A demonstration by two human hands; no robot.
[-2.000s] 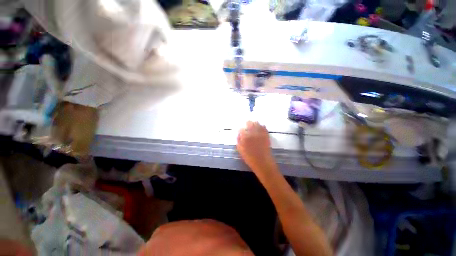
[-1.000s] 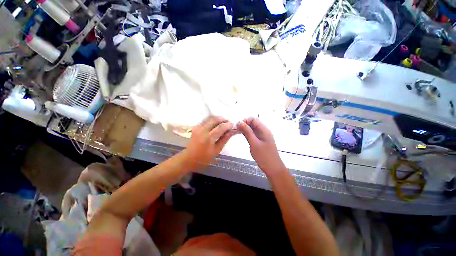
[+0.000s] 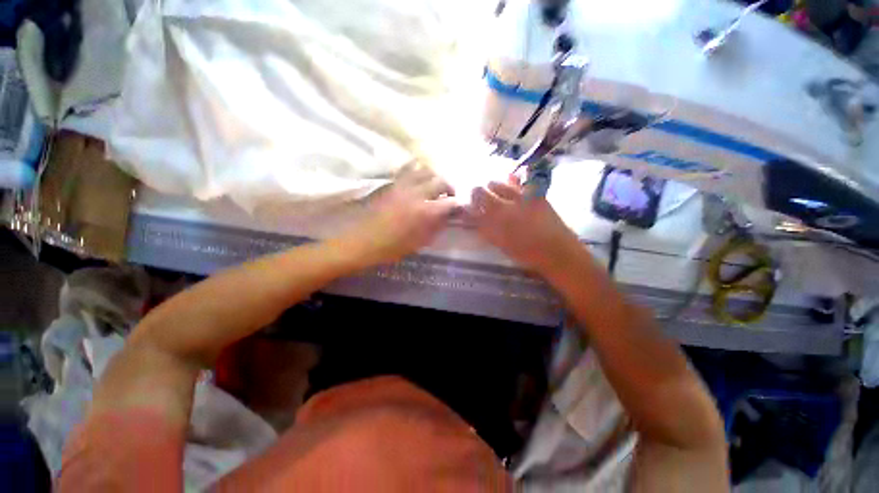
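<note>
A large cream garment piece (image 3: 279, 96) lies bunched on the white table left of the sewing machine (image 3: 617, 116). My left hand (image 3: 414, 207) rests on the garment's near edge, fingers bent around it. My right hand (image 3: 511, 217) is close beside it, just in front of the needle area (image 3: 535, 173), with its fingertips pinched together on the cloth edge. The strip between the fingertips is blurred and washed out by bright light. The needle and presser foot are partly hidden by my right hand.
A smartphone (image 3: 626, 195) with a lit picture and a cable lies right of the needle. A yellow coil (image 3: 741, 279) is farther right. Brown board (image 3: 85, 197) is at the left. The grey table edge (image 3: 193, 241) runs in front. Pale cloth hangs below it.
Both hands have moved with the cloth edge towards the needle area, and my right hand now overlaps it. The garment lies closer to the machine head. The view has shifted nearer the table.
</note>
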